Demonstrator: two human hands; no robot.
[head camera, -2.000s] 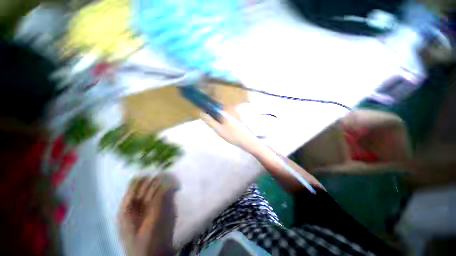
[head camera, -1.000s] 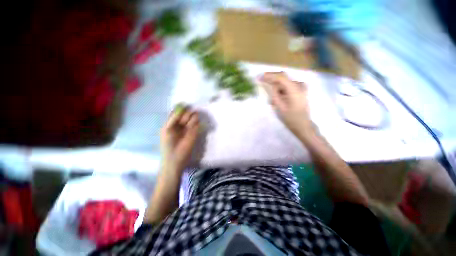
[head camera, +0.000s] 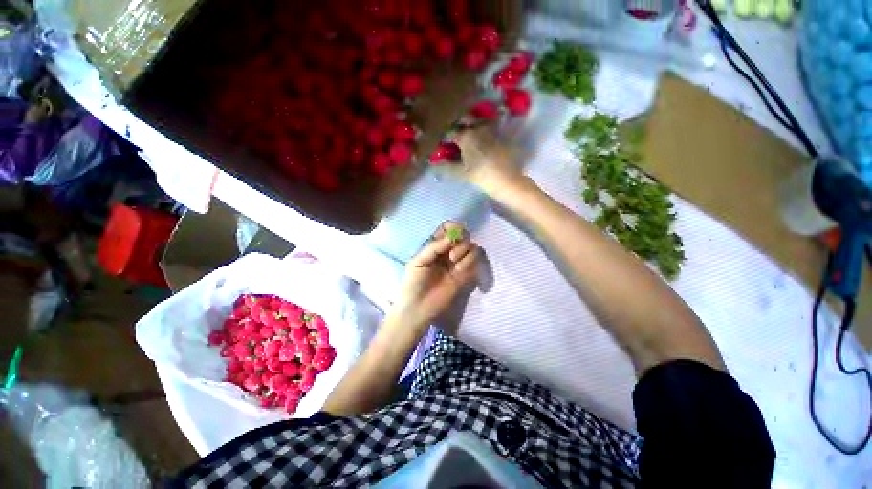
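My left hand is over the table's near part, its fingertips pinching a small green leaf cap. My right hand is at the right side of the carton opening, its fingertips on a red strawberry body; the fingers are partly blurred. The brown carton lies at upper left, dark inside and full of red fruit bodies. A few loose red fruits lie beside it. Green leaf caps lie in clusters right of my right forearm.
A white bag with finished strawberries is at lower left. The blue glue gun with its black cord rests at the right by a cardboard sheet. Light-blue balls are at upper right; a red box is at left.
The view has swung left, showing more of the carton and bag. My right hand has moved from beside the leaf clusters to a red fruit at the carton. My left hand still pinches the leaf cap.
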